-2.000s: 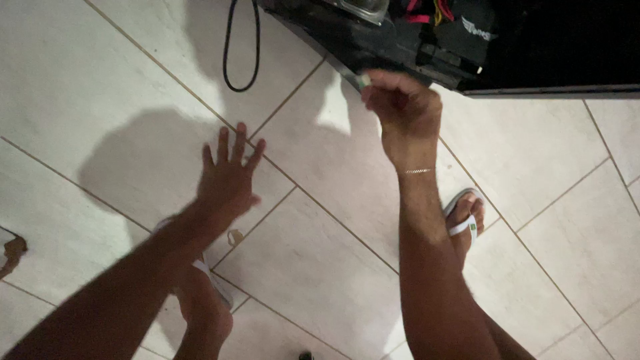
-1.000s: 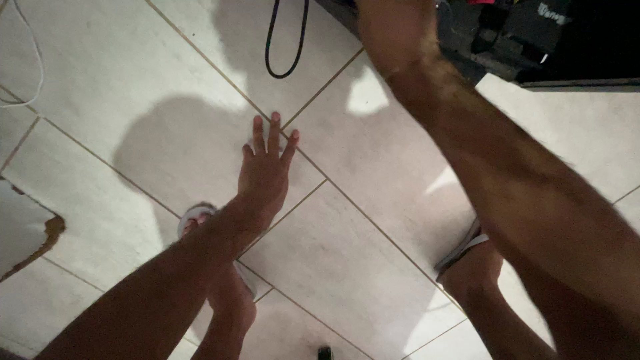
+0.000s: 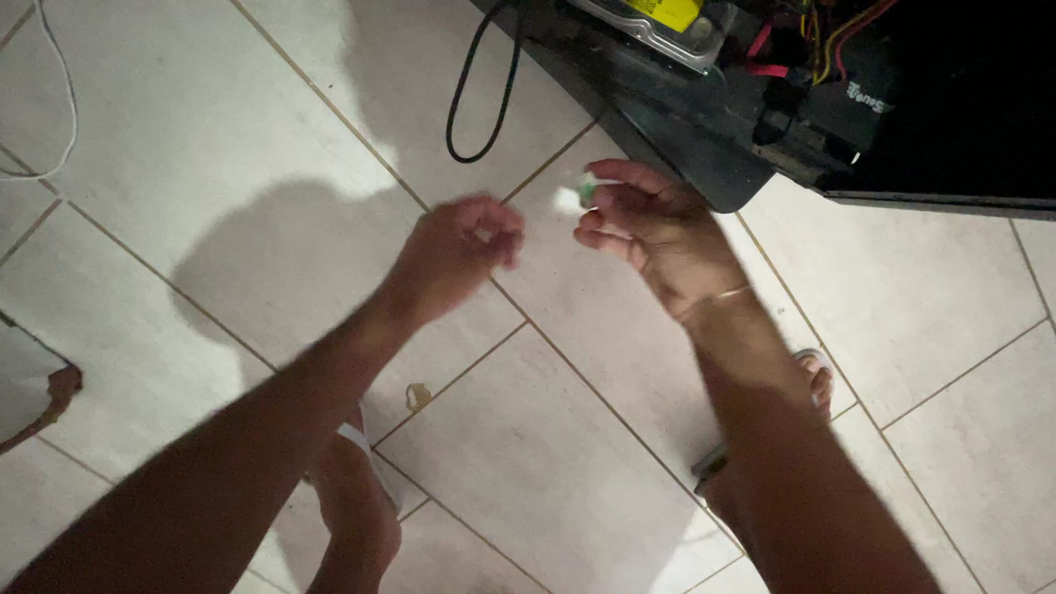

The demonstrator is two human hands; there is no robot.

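Between the thumb and finger of my right hand (image 3: 660, 235) is a small green and white object (image 3: 586, 190), blurred, its kind unclear. My left hand (image 3: 462, 252) hovers over the tiled floor to the left, blurred, with its fingers curled; whether they hold anything cannot be told. Just above and right of my right hand lies a dark open computer case (image 3: 701, 148). Inside it are a metal hard drive (image 3: 660, 25) with a yellow label and red and yellow cables (image 3: 833, 45). A black cable loop (image 3: 452, 124) hangs from the case's left side.
My feet in flip-flops stand on the tiles, the left foot (image 3: 346, 470) at lower left and the right foot (image 3: 817, 384) at right. A white cable (image 3: 70, 99) lies at upper left. A broken-edged white piece (image 3: 25, 379) is at far left. A small tan scrap (image 3: 418, 397) lies on the floor.
My left hand was spread with its fingers apart and is now curled nearer my right hand. My right hand, reaching over the case a second ago, has come back toward the middle.
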